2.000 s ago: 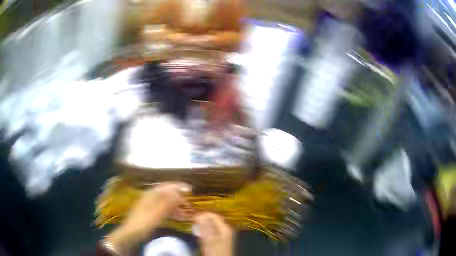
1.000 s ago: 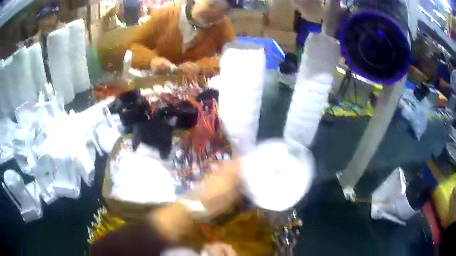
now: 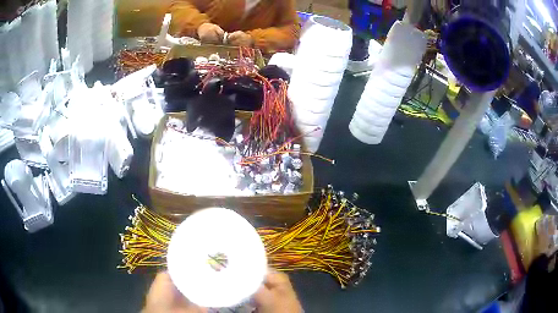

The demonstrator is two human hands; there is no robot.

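A round white shell (image 3: 202, 269) with a small hole near its middle is held up at the bottom centre, in front of the yellow wire harnesses (image 3: 312, 244). My left hand (image 3: 166, 296) grips its lower left edge and my right hand (image 3: 276, 293) its lower right edge. Both hands are partly cut off by the picture's bottom edge, and the fingers behind the shell are hidden. The harnesses lie across the table front, their silvery plug ends at the right. Something pale shows just under the shell, too little to tell what.
A parts carton (image 3: 229, 205) holds small white fittings. Black cups (image 3: 211, 110) and red-wired parts (image 3: 272, 110) lie behind it. White brackets (image 3: 85, 147) are heaped left. White ring stacks (image 3: 321, 73) stand behind. A post (image 3: 450, 153) and a loose white housing (image 3: 474, 214) are right. A person sits opposite.
The white shell, at the right beside the carton a second ago, is now in both my hands at the front centre. My hands have drawn back from over the carton and wires.
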